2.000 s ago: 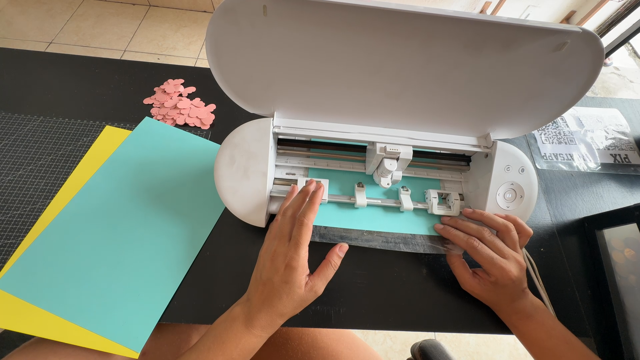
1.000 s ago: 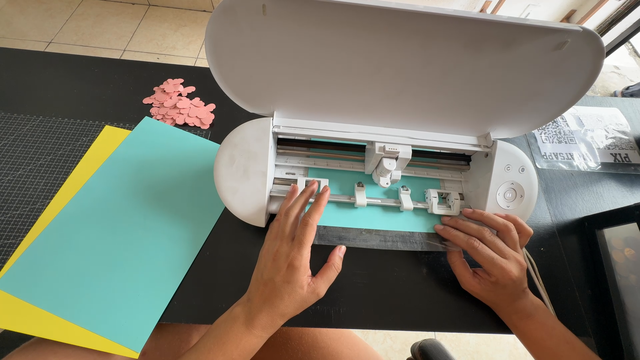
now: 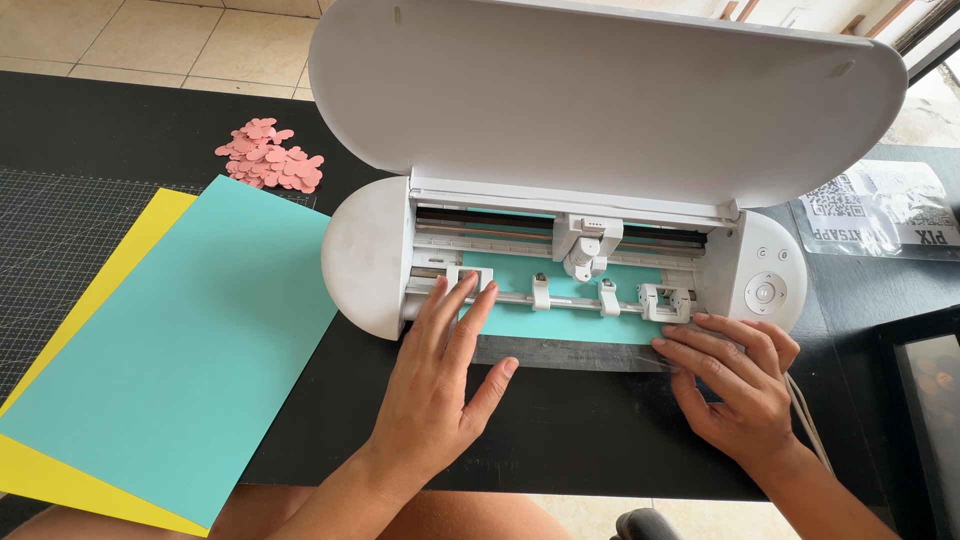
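A white cutting plotter [image 3: 367,262] stands on the black table, its large lid [image 3: 600,97] raised. A turquoise sheet [image 3: 562,324] on a dark, clear-edged carrier mat [image 3: 555,354] lies under the roller bar [image 3: 517,299] and the tool carriage [image 3: 589,244]. My left hand [image 3: 442,375] has its fingertips at the left pinch roller, fingers spread, the thumb over the mat's front edge; whether it presses is unclear. With its fingers together, my right hand [image 3: 735,382] rests at the mat's right front corner and seems to pinch it between thumb and fingers.
At the left, another turquoise sheet [image 3: 180,330] overlaps a yellow sheet [image 3: 82,480] on a gridded cutting mat [image 3: 45,247]. Pink paper cutouts [image 3: 270,157] are piled behind them. To the right are a clear plastic sleeve with printed codes [image 3: 885,210], a black-framed object [image 3: 907,390] and a cable [image 3: 806,420].
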